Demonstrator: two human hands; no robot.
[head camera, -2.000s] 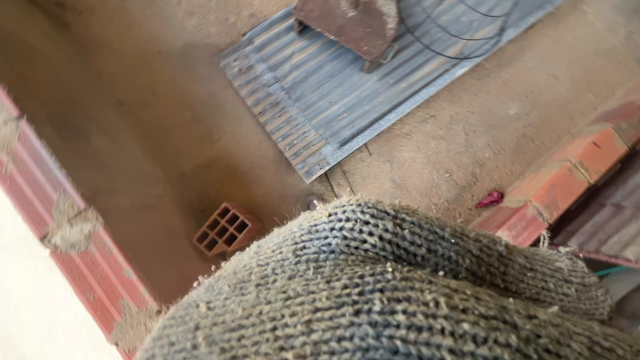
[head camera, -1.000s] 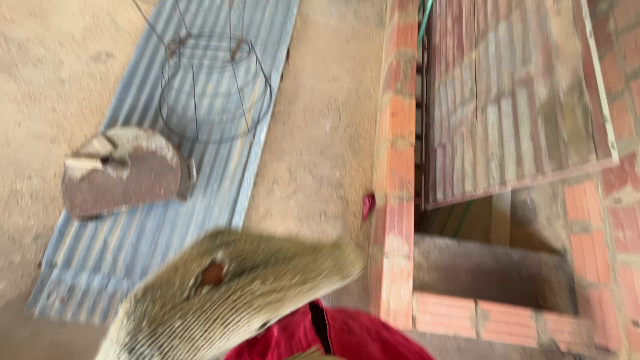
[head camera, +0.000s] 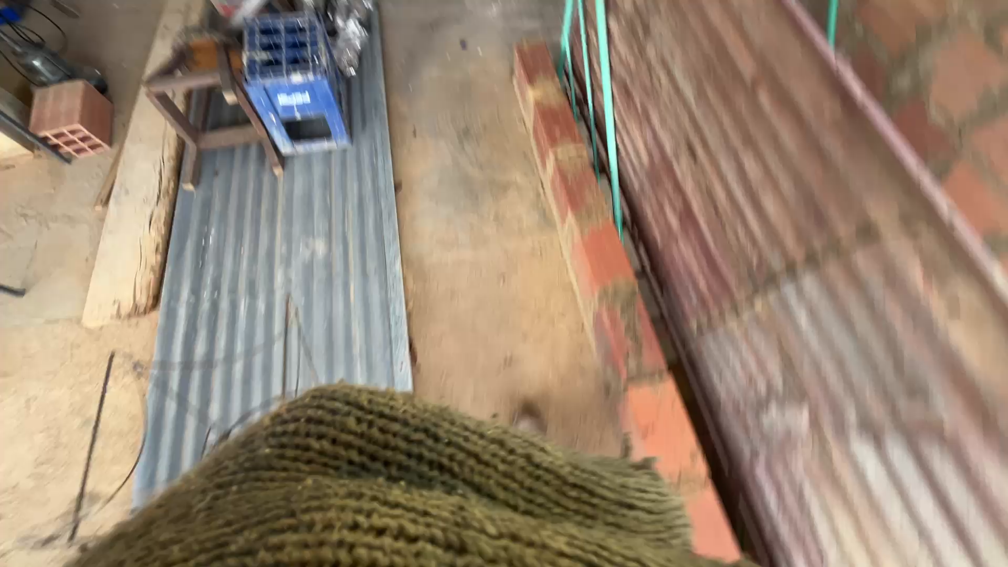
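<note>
Neither my left hand nor my right hand shows in the head view, so what they hold cannot be seen. An olive knitted garment (head camera: 409, 488), worn over my body, fills the bottom middle. Ahead of it lie corrugated metal sheets (head camera: 291, 260) on the dirt floor. A thin wire frame (head camera: 291, 346) stands on their near part, partly hidden by the knit. At their far end are a blue plastic crate (head camera: 303, 102) and a small wooden stool (head camera: 213, 130) beside it.
A low brick wall (head camera: 579, 189) runs along the right, next to rusty corrugated sheeting (head camera: 748, 197) with green rods (head camera: 608, 118). A thick wooden beam (head camera: 138, 213) lies left of the metal sheets. Farther left are a hollow brick (head camera: 72, 118) and a power tool (head camera: 51, 67).
The view has swung forward along the metal sheets, bringing the crate, stool and beam into sight. The rusty round metal piece and the red cloth seen earlier are out of view.
</note>
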